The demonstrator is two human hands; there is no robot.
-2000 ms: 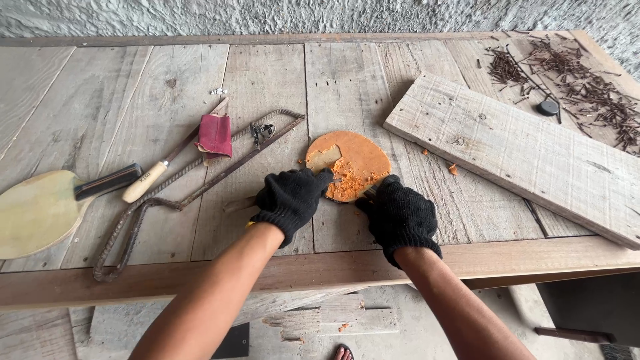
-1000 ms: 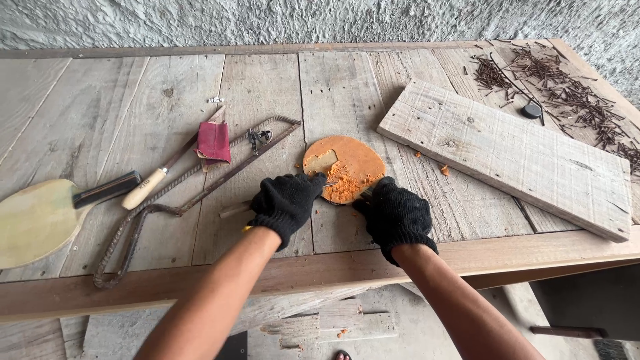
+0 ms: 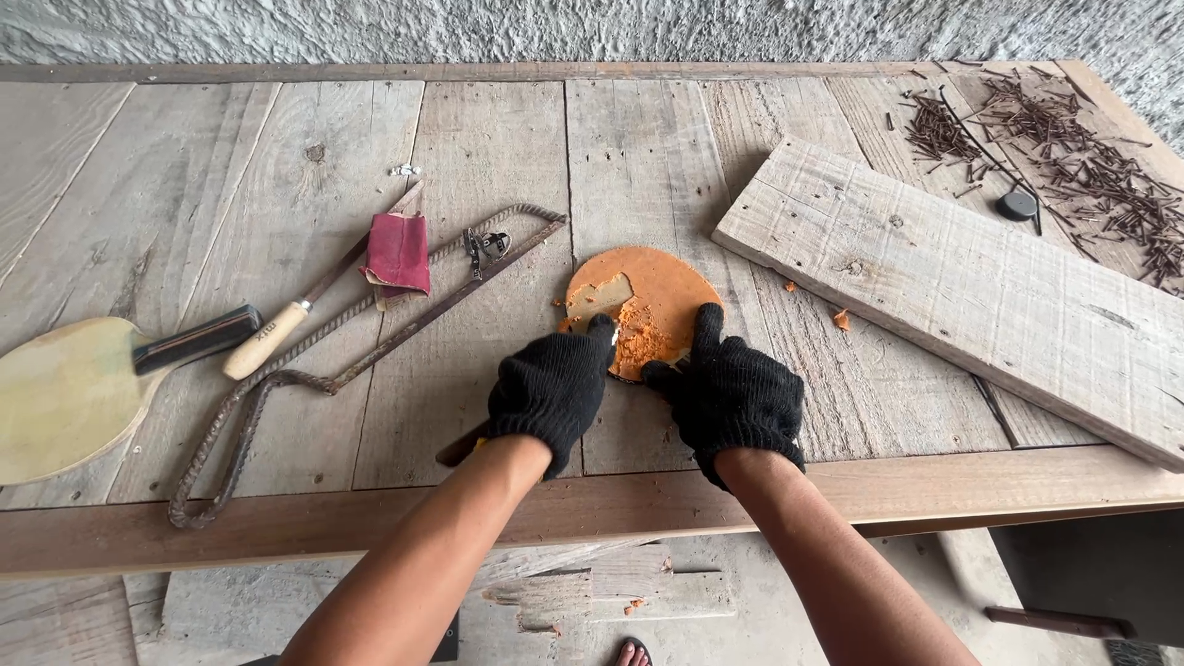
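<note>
A round board with a crumbly orange layer [image 3: 680, 277] lies on the wooden table; a pale wood-coloured patch shows at its upper left. My left hand [image 3: 550, 388], in a black knit glove, is closed around a wooden handle [image 3: 461, 444] whose end sticks out below the palm. Its thumb is over the board's lower left, beside loose orange crumbs [image 3: 640, 338]; the handle's other end is mostly hidden. My right hand [image 3: 740, 393], also gloved in black, grips the board's lower right edge, index finger on the orange face and thumb at the near edge.
Left: a table tennis paddle [image 3: 69, 398], a wooden-handled tool [image 3: 268, 340] with red sandpaper [image 3: 400, 252] over its shaft, a bent rebar frame [image 3: 444, 310]. Right: a thick plank [image 3: 943, 268], rusty nails [image 3: 1091, 157], a black round object [image 3: 1017, 205]. A rough wall stands behind.
The right index finger now extends up along the board's right side; it was more curled before. The pale patch looks larger than two seconds ago. The left hand stays by the board's lower left.
</note>
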